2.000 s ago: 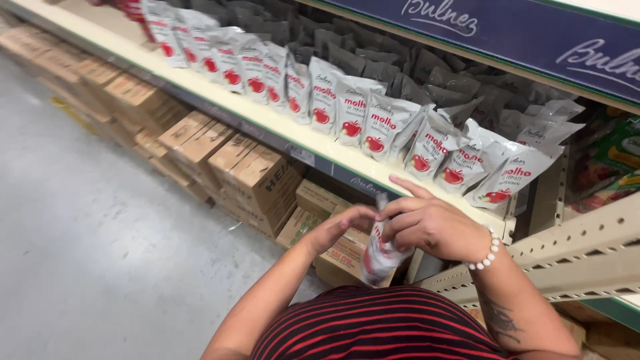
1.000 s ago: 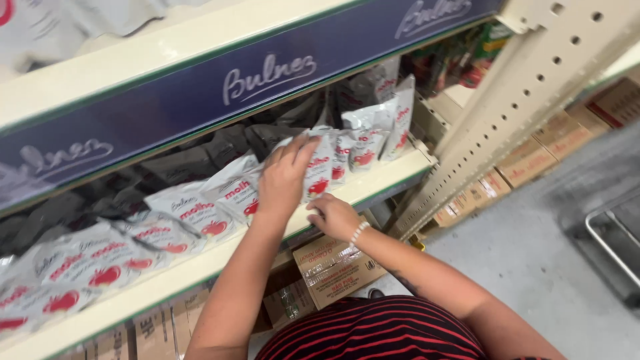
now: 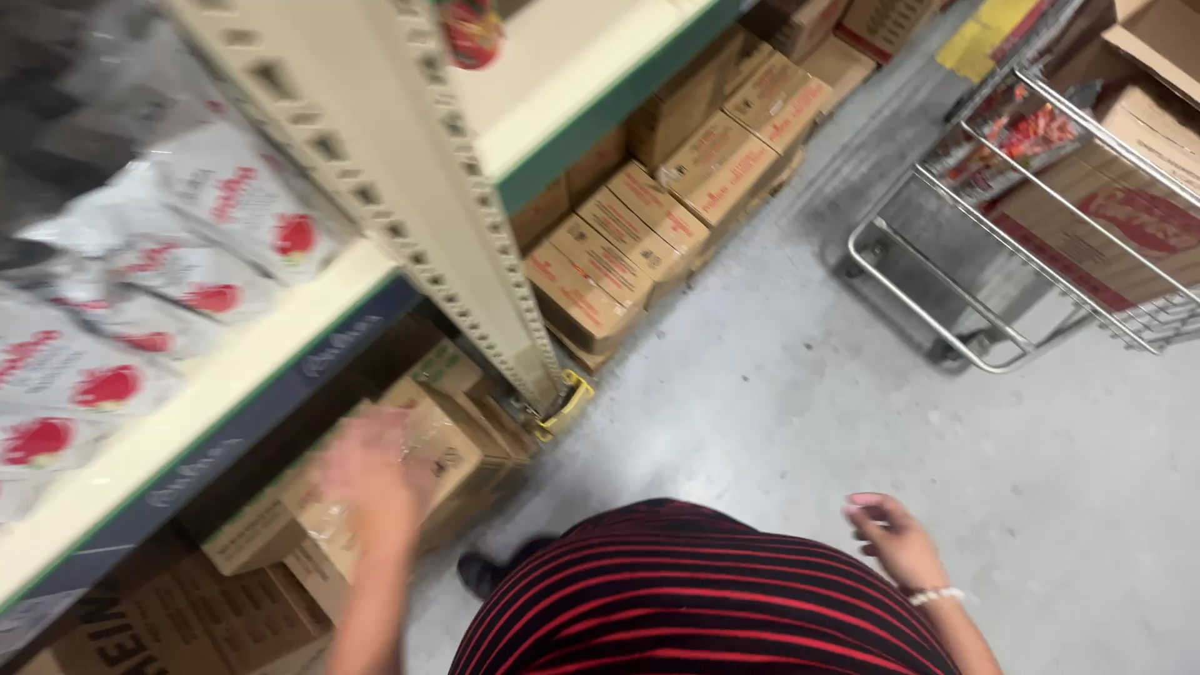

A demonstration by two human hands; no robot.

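My left hand (image 3: 375, 464), blurred, is above cardboard boxes (image 3: 441, 441) under the lowest edge of the shelf; nothing shows in it, and whether it touches the boxes I cannot tell. My right hand (image 3: 895, 539), with a white bead bracelet (image 3: 936, 595), hangs over the floor, fingers loosely curled and no object visible in it. White and red sauce pouches (image 3: 234, 202) stand along the cream shelf (image 3: 309, 314) at the left, some leaning on each other.
A perforated metal upright (image 3: 422, 178) rises beside the shelf, with a yellow guard (image 3: 566, 405) at its foot. More cardboard boxes (image 3: 647, 220) line the floor beyond. A wire cart (image 3: 1031, 216) holding boxes stands at the upper right on the grey floor.
Both hands have left the pouches at the shelf, where they were one second ago. The right hand is now out over the floor, the left above the lower boxes. The view has swung right.
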